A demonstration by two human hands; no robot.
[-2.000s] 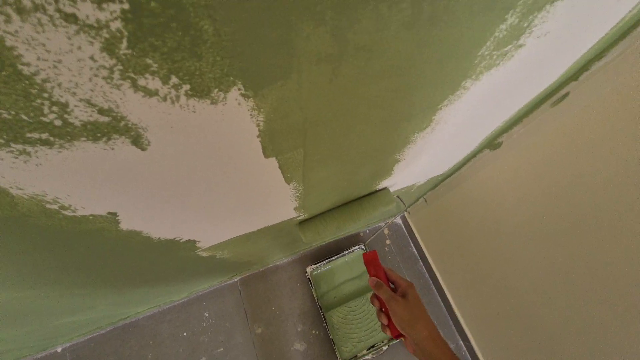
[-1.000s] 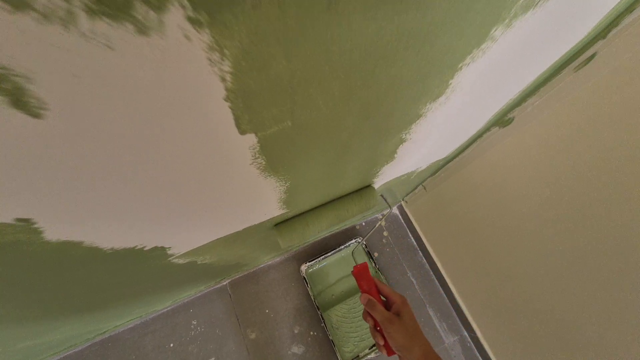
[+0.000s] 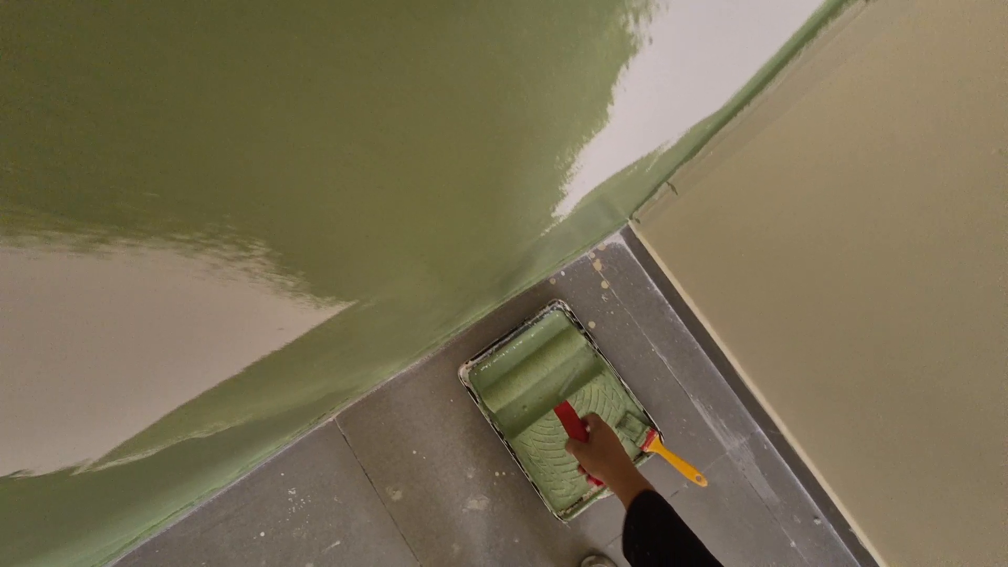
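Note:
My right hand [image 3: 602,453] is closed around the red handle [image 3: 571,421] of a paint roller, above the tray's ribbed ramp. The roller's sleeve [image 3: 535,368], coated in green paint, lies across the deep end of the paint tray [image 3: 504,439], which holds green paint. A paintbrush [image 3: 677,461] with a yellow handle and green-coated bristles rests over the tray's right edge, beside my wrist. My left hand is out of the frame.
Green paint covers much of the wall [image 3: 378,142], with pale patches at left and upper right. A beige wall [image 3: 850,252] meets it at the corner. The grey tiled floor [image 3: 417,465] has paint spots. A shoe tip [image 3: 598,561] shows at the bottom edge.
The roller has moved off the lower part of the green wall and down into the tray, still in my right hand. The pale patch at left is smaller. The paintbrush has come into view.

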